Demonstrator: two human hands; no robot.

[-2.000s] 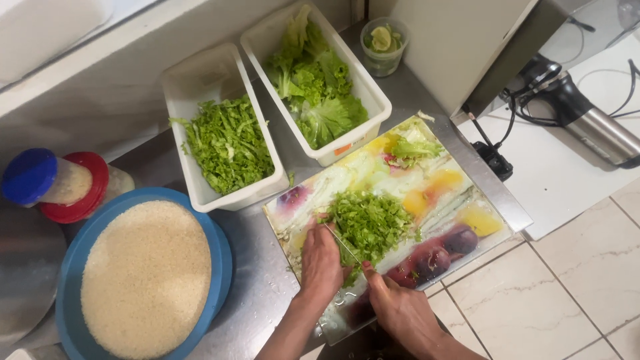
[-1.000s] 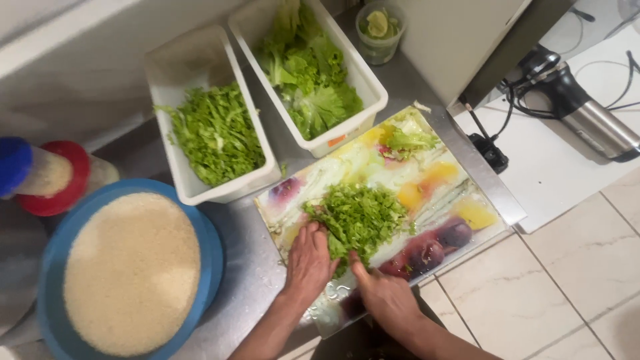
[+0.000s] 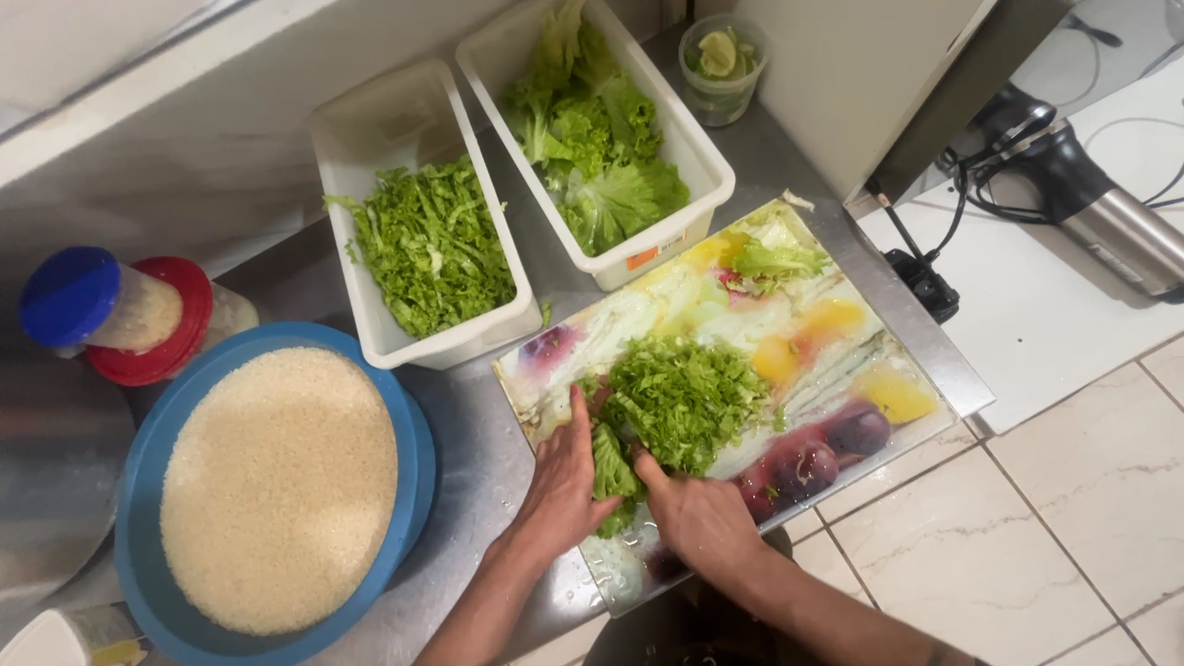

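Note:
Finely cut lettuce (image 3: 684, 398) lies heaped on a glass cutting board (image 3: 823, 333) printed with fruit. My left hand (image 3: 562, 481) rests at the heap's near left side, fingers extended, beside a piece of uncut lettuce (image 3: 612, 472); whether it presses on the leaf is hard to tell. My right hand (image 3: 698, 518) is curled at the near edge of the heap, index finger pointing forward. A knife blade shows in the oldest frame; now the knife is hidden by the hand and the greens. A lettuce scrap (image 3: 782, 262) lies near the board's far corner.
Behind the board stand a white bin of shredded lettuce (image 3: 435, 250) and a white bin of lettuce leaves (image 3: 610, 157), with a plastic cup of lime pieces (image 3: 720, 69). A blue basin of rice (image 3: 277, 490) is left. An immersion blender (image 3: 1110, 222) and its cables lie right.
My left hand has opened out, its fingers now extended beside a lettuce leaf that shows between my hands. The knife blade seen in the oldest frame is no longer visible.

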